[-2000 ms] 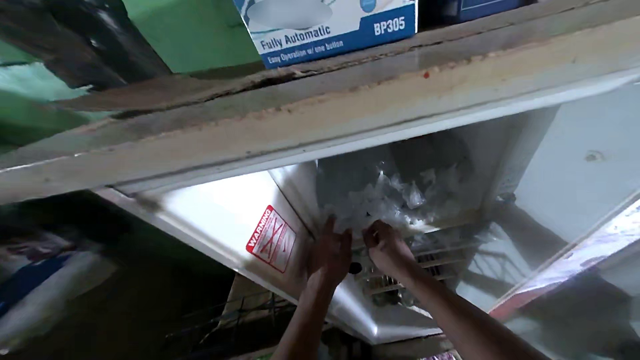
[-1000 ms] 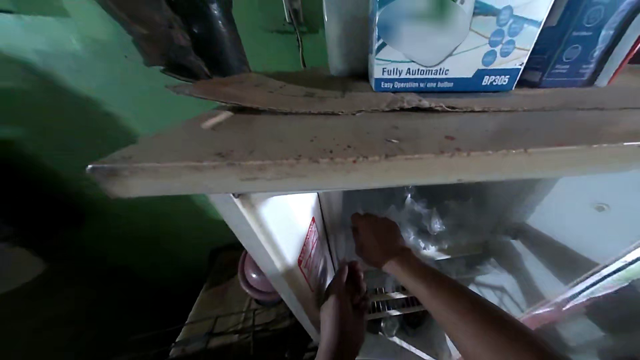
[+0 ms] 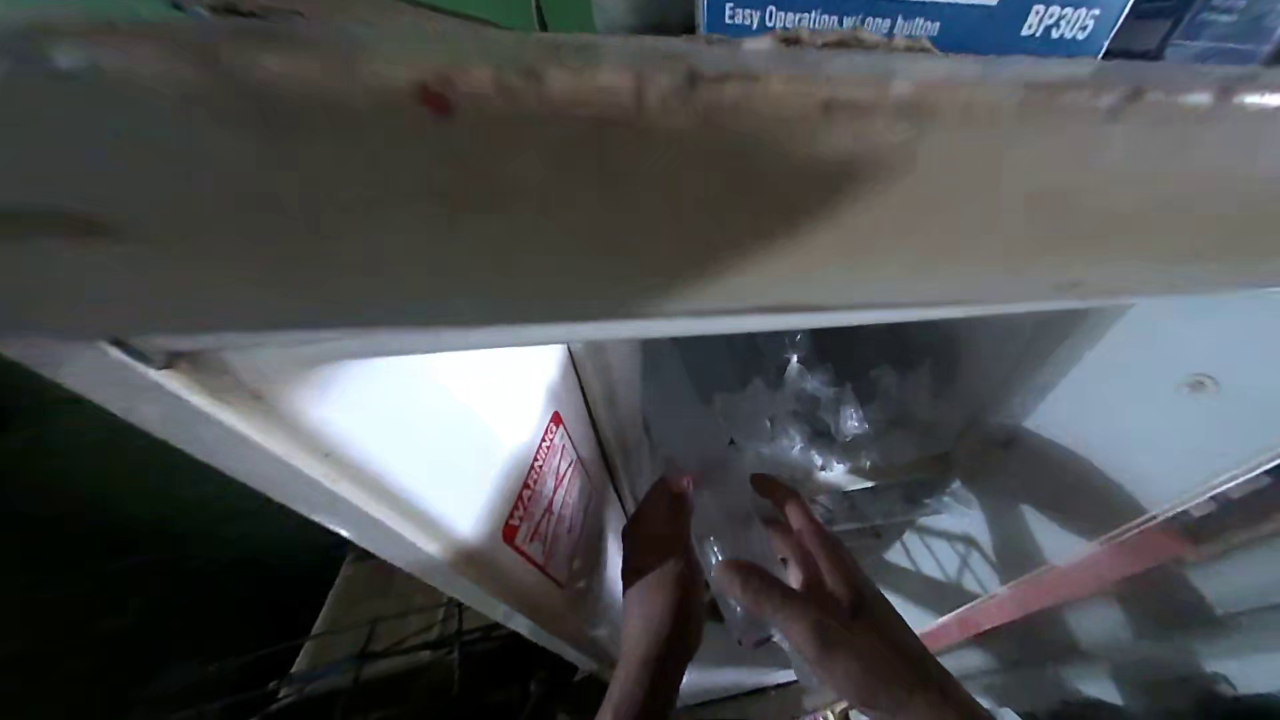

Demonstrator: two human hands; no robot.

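Observation:
Low in the middle of the head view, inside a white cabinet-like compartment, my left hand [image 3: 660, 540] has its fingers closed on a piece of clear plastic film [image 3: 728, 585], which hangs between my two hands. My right hand [image 3: 805, 575] is just right of it, its fingers spread and curved beside the film; whether they touch it is unclear. Crumpled clear plastic bags [image 3: 815, 415] lie deeper inside the compartment, behind my hands. A red and white warning label [image 3: 550, 500] is stuck on the white inner panel [image 3: 440, 430] left of my left hand.
A thick, worn ledge [image 3: 500, 210] crosses above the opening, with a blue and white box [image 3: 900, 25] on top. A pale wall [image 3: 1180, 400] with a red strip [image 3: 1060, 590] bounds the right side. Dark wire racking [image 3: 400, 640] stands at the lower left.
My right hand has opened from the closed shape it had a second ago and now sits lower, beside the left. Clear film now shows between my hands. The view has shifted closer to the ledge.

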